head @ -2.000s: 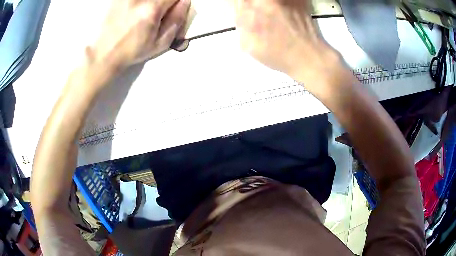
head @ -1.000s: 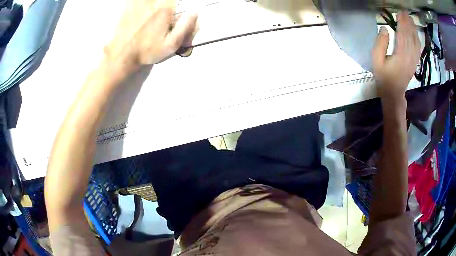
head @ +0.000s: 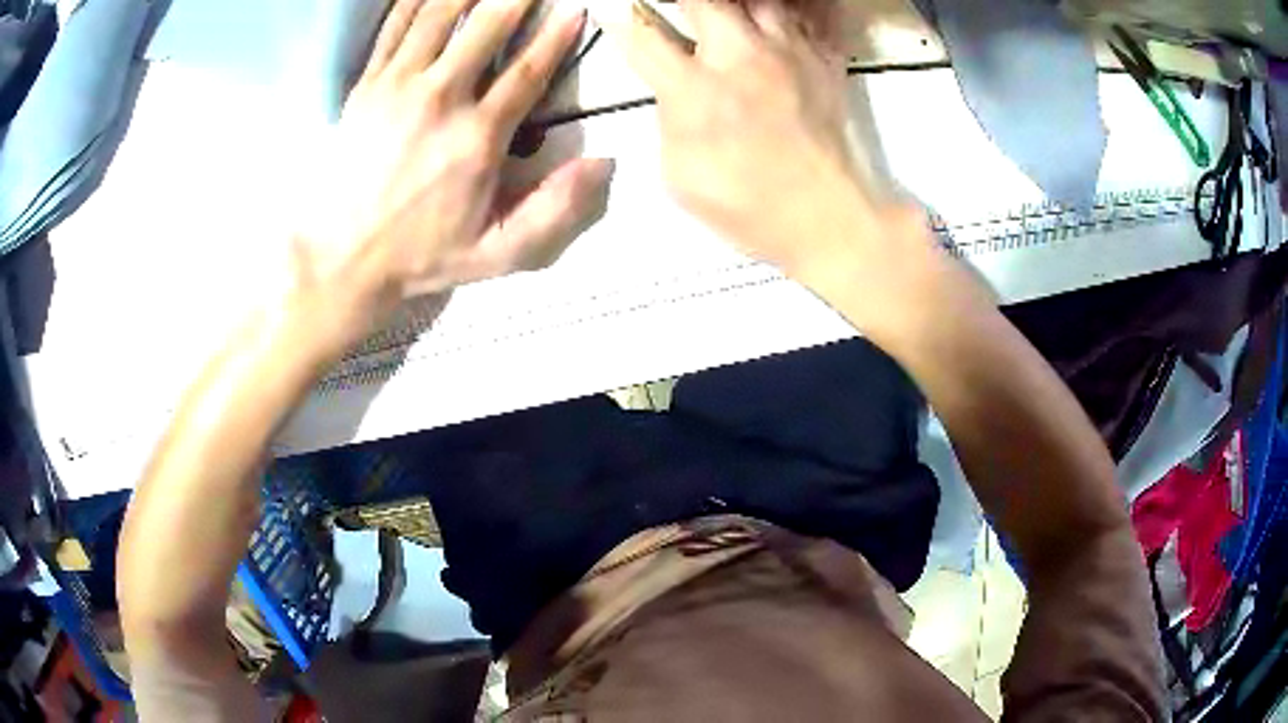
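Note:
My left hand (head: 452,177) lies palm down at the top centre-left with its fingers spread and thumb apart, over the white table and the edge of a pale grey panel (head: 254,31). My right hand (head: 749,134) is at the top centre, palm down, fingers bent and partly cut off by the upper edge. What lies under its fingertips is hidden, so I cannot tell if it holds anything. The waiting grey panel (head: 1028,106) hangs pointed end down to the right of my right hand. The needle area is not visible.
A stack of grey panels (head: 71,141) lies at the table's left. A green-handled tool (head: 1175,116) and black-handled scissors (head: 1215,198) lie at the right. The table's ruled front edge (head: 636,381) runs above my lap. A blue basket (head: 290,565) is below left, red fabric (head: 1194,544) below right.
My right hand has moved from beside the green tool back to the top centre. My left hand has opened and spread its fingers. A pale grey panel now shows at the upper left.

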